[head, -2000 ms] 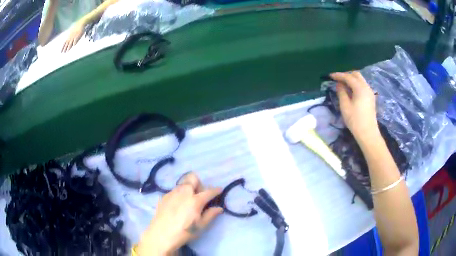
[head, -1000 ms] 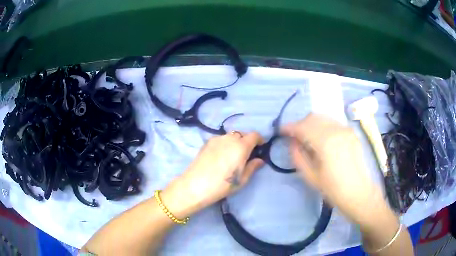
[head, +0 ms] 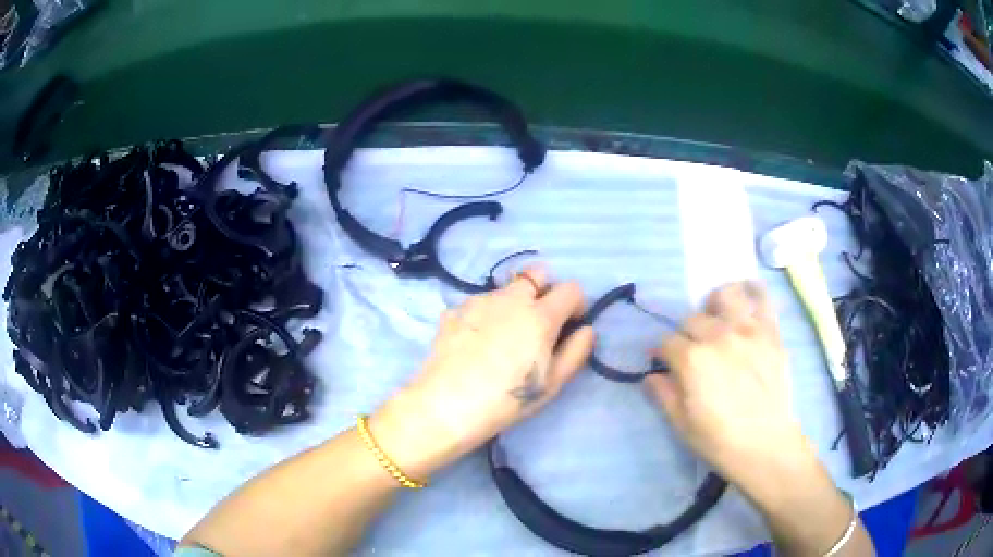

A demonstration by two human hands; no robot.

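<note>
A black yoke lies in front of me, its stub end pinched in my left hand. My right hand has its fingertips at the yoke's lower right tip, on a thin dark wire by it; what exactly they pinch is hidden. A black headband curves below both hands, its ends hidden under them. A second headband lies at upper left with another yoke at its lower end and a thin wire near my left fingers.
A large heap of black yokes is at left. A white-headed hammer lies at right beside thin black parts and a clear plastic bag. The green belt runs across the back. White foam sheet covers the bench.
My right hand has moved slightly right and down, away from the yoke's upper arm, so the yoke's open curve shows. My left hand keeps its hold. Earlier my right hand was at the right-hand parts.
</note>
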